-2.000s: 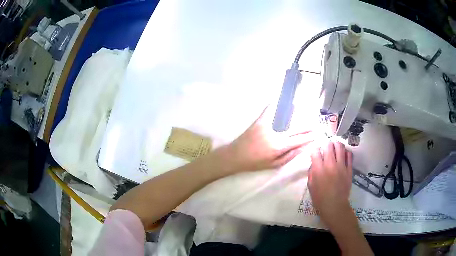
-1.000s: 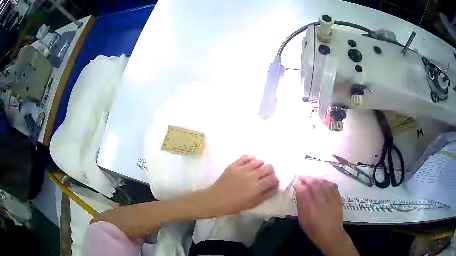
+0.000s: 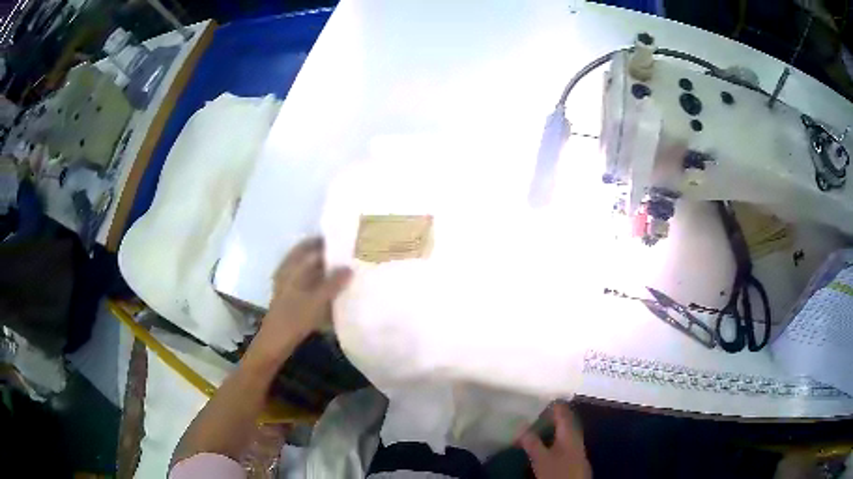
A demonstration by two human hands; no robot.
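Observation:
White fabric (image 3: 449,327) lies on the table in front of me, glaring under the lamp, its near edge hanging over the table's front. A tan printed ticket (image 3: 394,238) lies on it. My left hand (image 3: 309,281) is at the fabric's left edge, blurred; its hold on the cloth is unclear. My right hand (image 3: 557,443) is low at the front edge by the fabric's lower right corner, partly cut off by the frame; its grip is unclear. The sewing machine (image 3: 720,131) stands at right, its needle area lost in glare.
A lamp (image 3: 550,154) hangs left of the needle. Snips (image 3: 681,318) and black shears (image 3: 744,313) lie right of the fabric, beside a printed sheet (image 3: 823,323). White cloth (image 3: 192,215) lies on a blue surface (image 3: 248,58) at left. A yellow bar (image 3: 164,348) is lower left.
My hands have moved away from the needle and apart, the left to the fabric's left edge, the right down to the table front. The fabric and ticket have turned slightly, and the fabric lies more spread out.

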